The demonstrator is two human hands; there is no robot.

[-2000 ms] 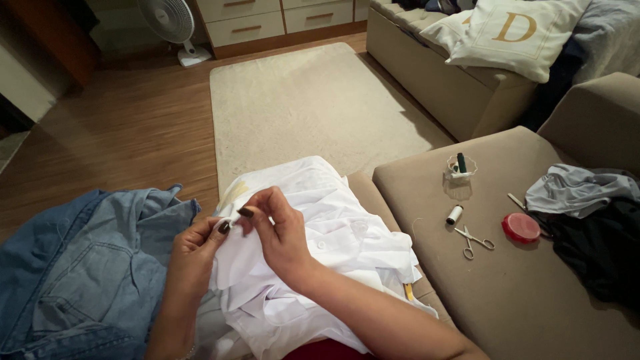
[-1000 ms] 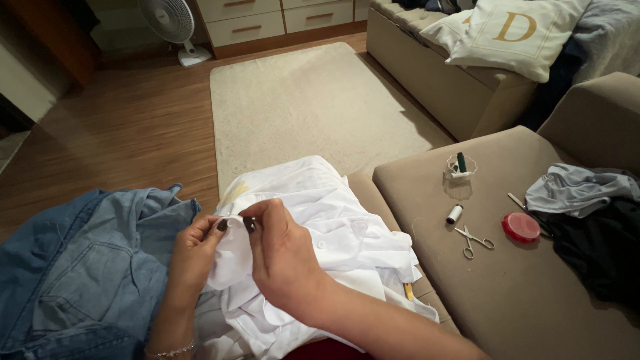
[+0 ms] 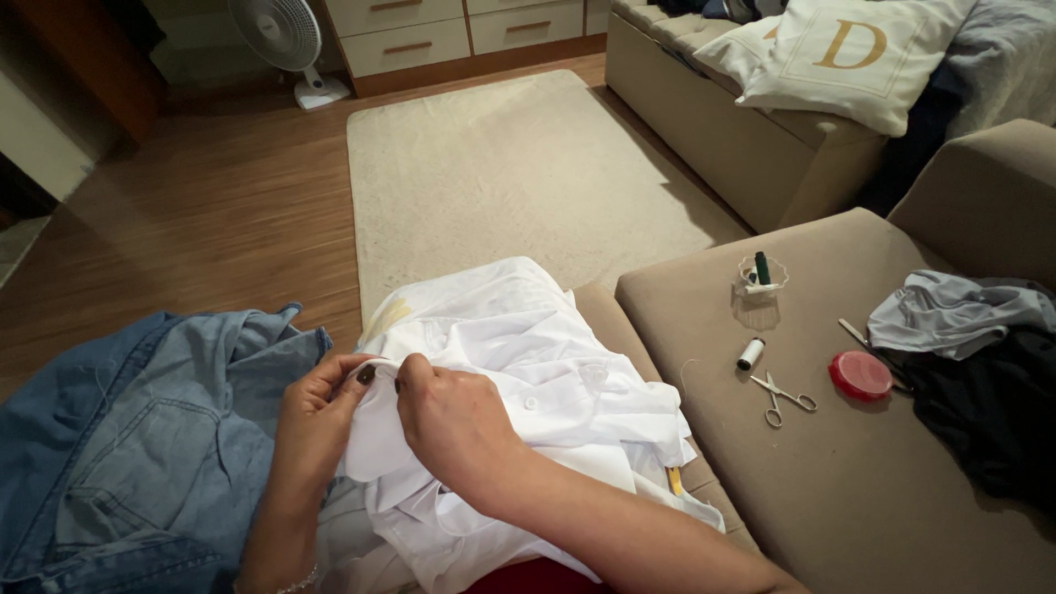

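A white buttoned shirt (image 3: 528,355) lies spread over my lap, with a small white button (image 3: 530,403) showing. My left hand (image 3: 318,421) pinches a folded edge of the shirt between thumb and fingers. Close against it, my right hand (image 3: 454,421) has its fingertips closed on the same edge; whether a needle is between them cannot be seen. To the right on the beige sofa seat lie a thread spool (image 3: 751,353), small scissors (image 3: 782,398) with blades apart, a round red container (image 3: 860,376) and a clear scalloped dish (image 3: 761,276) holding a dark green item.
Blue denim clothing (image 3: 148,429) is heaped at the left. Grey cloth (image 3: 957,313) and black cloth (image 3: 998,412) lie at the sofa's right. Beyond are a pale rug (image 3: 511,181), a white fan (image 3: 285,41), drawers (image 3: 404,45) and an upholstered bench (image 3: 709,132) with cushions.
My right hand has turned and shifted at the shirt edge, its fingers now curled in a fist beside my left fingertips. My left hand stays on the same edge.
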